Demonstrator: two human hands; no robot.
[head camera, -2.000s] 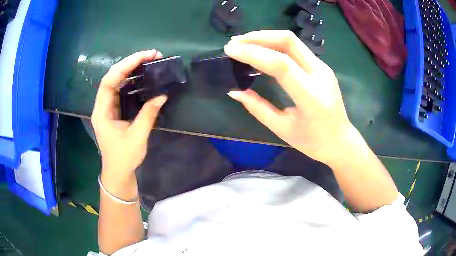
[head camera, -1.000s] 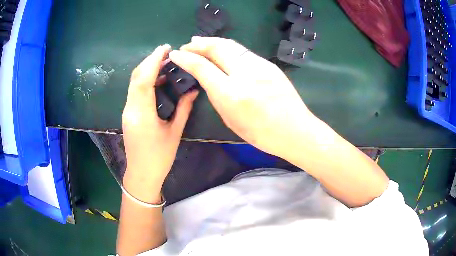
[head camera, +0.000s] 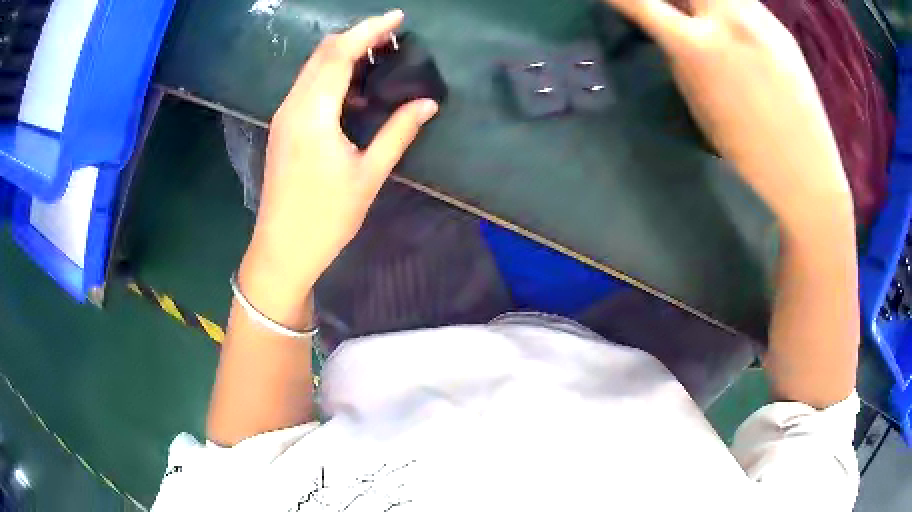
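My left hand (head camera: 330, 150) holds black power adapters (head camera: 405, 85) above the bench's front edge, with two metal pins showing near the fingertips. How many it holds cannot be told. Two black adapters (head camera: 557, 82) stand side by side on the dark green bench mat (head camera: 600, 180), pins up, in the middle. My right hand (head camera: 745, 85) is at the upper right, its fingertips cut off by the top edge. Dark shapes lie beside and under its fingers, and whether it grips one cannot be told.
A maroon cloth (head camera: 850, 110) lies right of my right forearm. A blue bin (head camera: 895, 270) with black adapters is at the right rim. Blue bins (head camera: 110, 85) with white sheets stand at the left. The green floor (head camera: 120, 390) carries yellow-black tape.
The view has turned and shifted. My right hand has left my left hand and moved to the upper right. My left hand still holds adapters.
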